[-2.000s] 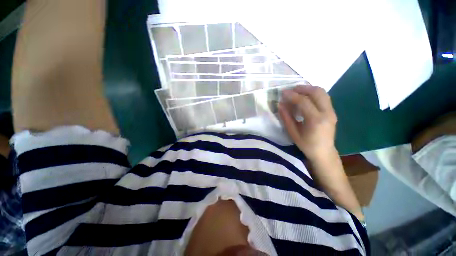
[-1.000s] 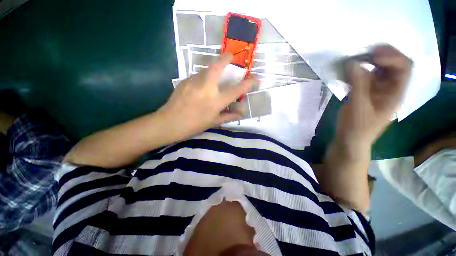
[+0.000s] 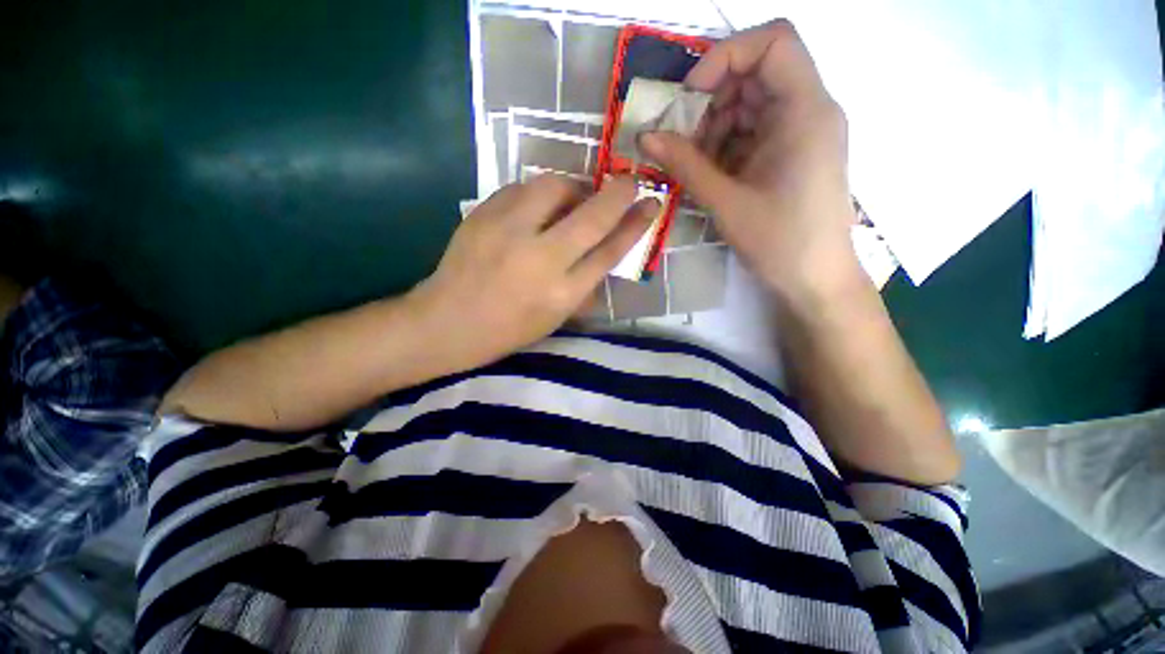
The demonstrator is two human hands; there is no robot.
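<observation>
A red-framed phone housing lies tilted on the sticker sheets, its black window at the far end. My left hand lies over the housing's near part, fingers on its edge and on the white lower section. My right hand pinches a pale grey film piece between thumb and fingers, over the housing just below the black window. Whether the film touches the housing cannot be told. The right fingers hide part of the housing's right edge.
Bright white stacked sheets lie to the right, with another white pile beyond. The bench is dark green. A person's plaid sleeve is at the left edge and a white sleeve at the right.
The left hand has come in from the far left onto the red housing, which has appeared over the sheets. The right hand has moved from the white sheets back to the housing with the film.
</observation>
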